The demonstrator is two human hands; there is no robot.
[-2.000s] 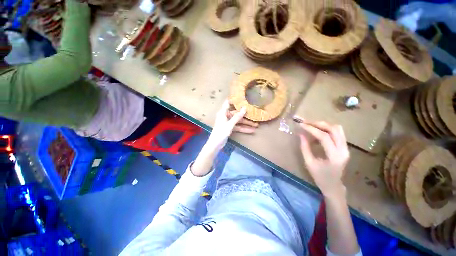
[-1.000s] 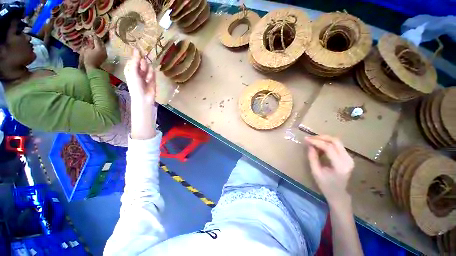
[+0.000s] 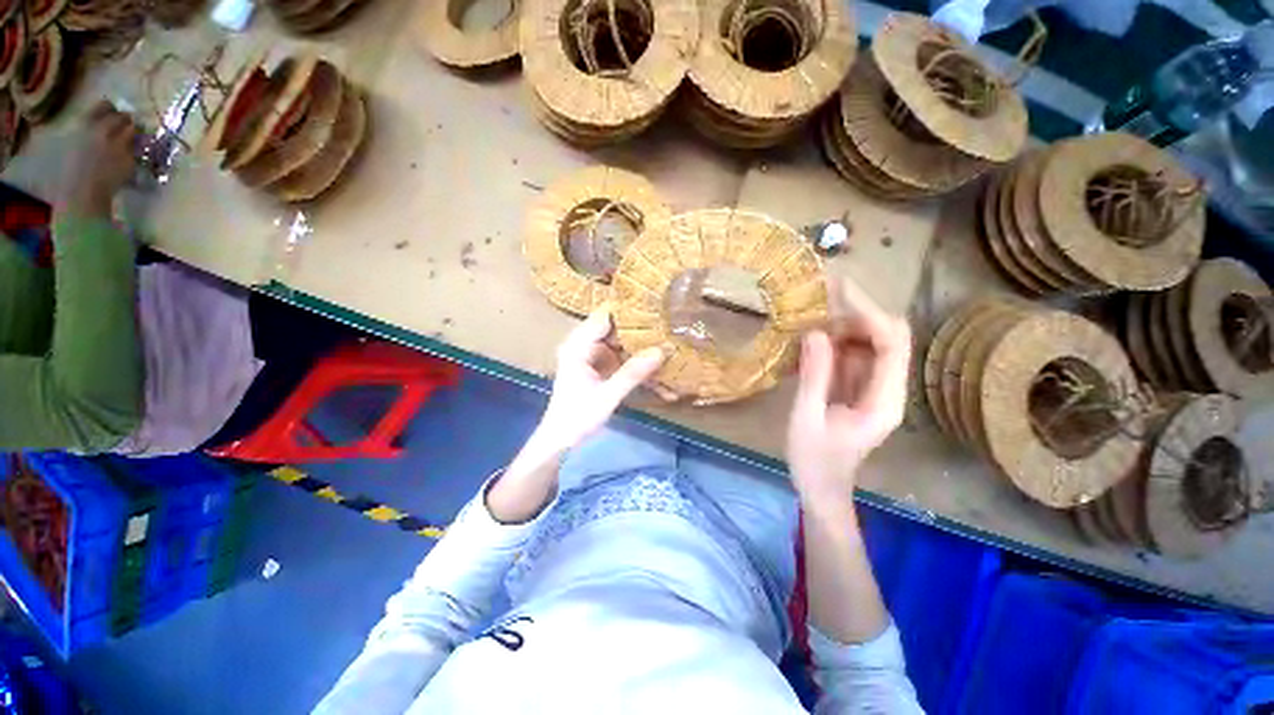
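Note:
A tan wrapped ring (image 3: 648, 285) with an open centre is held above the bench near its front edge. My left hand (image 3: 594, 384) grips its lower left rim. My right hand (image 3: 855, 384) is at its right rim, thumb and fingers on the edge. A second wrapped ring (image 3: 553, 266), with cord in its hole, lies partly behind it to the left. A thin light strip shows through the held ring's hole; what it is cannot be told. A small white blob (image 3: 833, 235) is on the cardboard pad (image 3: 894, 238) behind my right hand.
Ring stacks (image 3: 608, 70) stand along the far side, and more ring stacks (image 3: 1069, 405) lean at the right. Red-edged rings (image 3: 294, 129) lean at the left. A coworker's green sleeve (image 3: 91, 335) is at far left. A red stool (image 3: 342, 405) and blue crate (image 3: 70, 545) are below.
My left hand has come back from the coworker's side and a ring is now in front of me. My right hand has moved to its rim. The view has shifted right.

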